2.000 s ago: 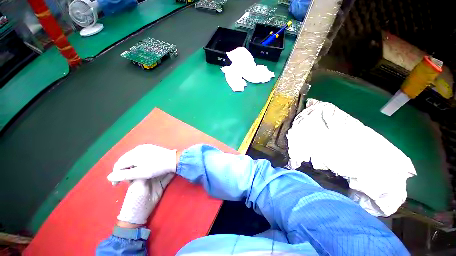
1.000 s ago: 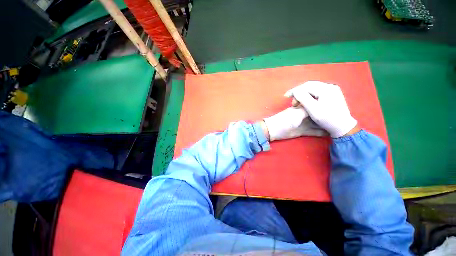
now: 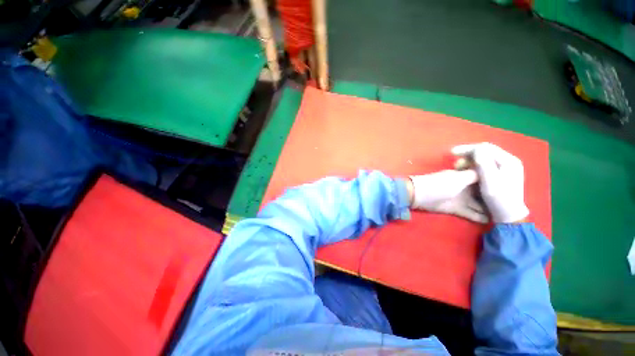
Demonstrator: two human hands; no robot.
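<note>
A large red mat (image 3: 362, 132) lies on the green bench. My left hand (image 3: 447, 193), in a white glove, rests on the mat's right part. My right hand (image 3: 503, 182), also white-gloved, lies against the left hand's fingers, its own fingers curled in. A small brownish spot shows between the hands; I cannot tell if it is a bare fingertip. No tool or board shows in either hand. The left fingers are partly hidden. A thin dark cord runs over the mat's front edge.
A circuit board (image 3: 597, 85) sits on the dark conveyor (image 3: 432, 55) at the upper right. Wooden-looking posts (image 3: 319, 45) and a red wrapped strip (image 3: 296, 28) stand behind the mat. A green-topped bench (image 3: 160, 76), a red panel (image 3: 115, 271) and a person's blue clothing (image 3: 42, 139) are left.
My view has turned left from the foam-lined booth, black bins and white cloth, which are mostly out of view. My hands stay together on the red mat.
</note>
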